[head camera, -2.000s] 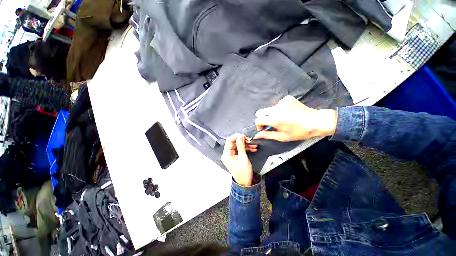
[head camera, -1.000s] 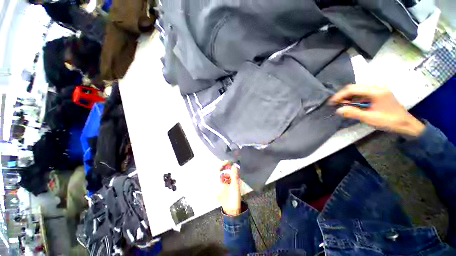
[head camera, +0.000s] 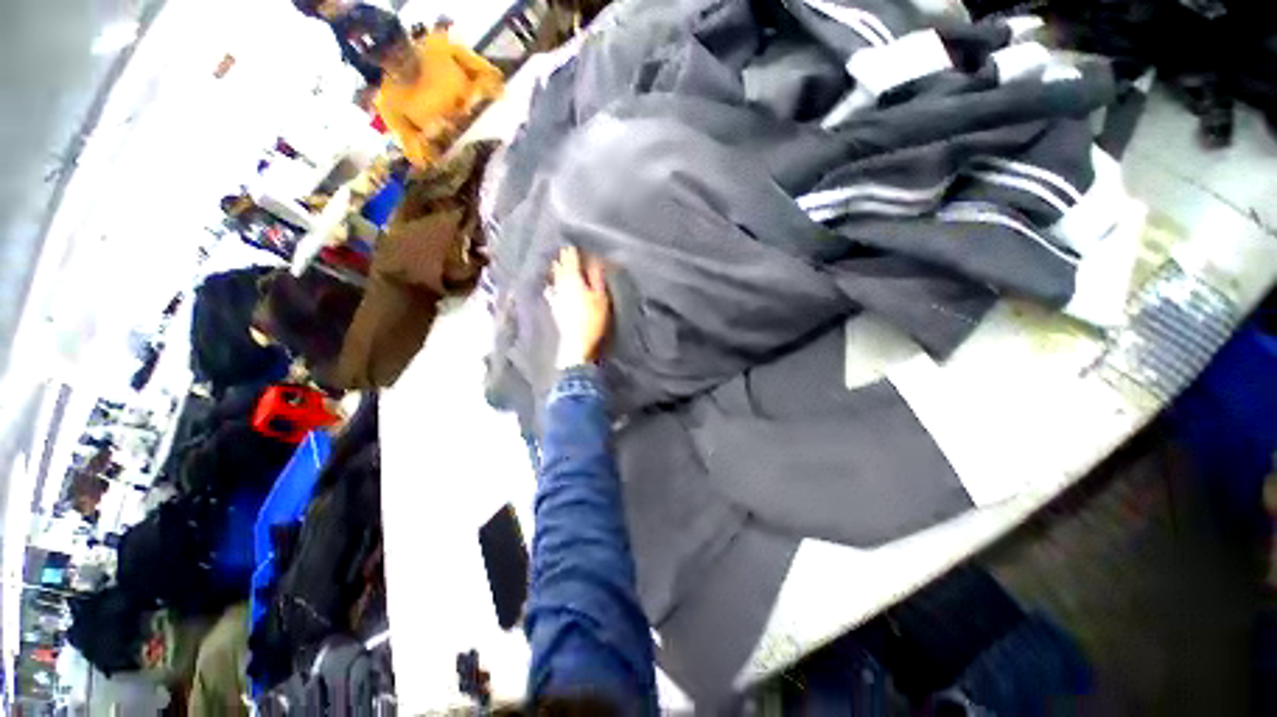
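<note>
A large heap of grey garments (head camera: 700, 210) with white stripes covers the white table (head camera: 448, 420). My left hand (head camera: 578, 305) reaches far forward and lies on the left side of the heap. Its fingers look extended and slightly apart against the cloth; no tool shows in it. A smooth grey garment part (head camera: 826, 448) spreads from the heap to the table's near edge. My right hand is not in view.
A black phone (head camera: 503, 565) lies left of my sleeve, with small dark pieces (head camera: 473, 675) below it. A checked grid piece (head camera: 1169, 336) is at the right. Blue bins (head camera: 290, 511) and dark clothing stand left. A person in orange (head camera: 437, 91) is beyond.
My left hand has moved from the near edge forward onto the heap. My right hand and its tool have left view. The garments have shifted; the near striped edge and flap no longer show.
</note>
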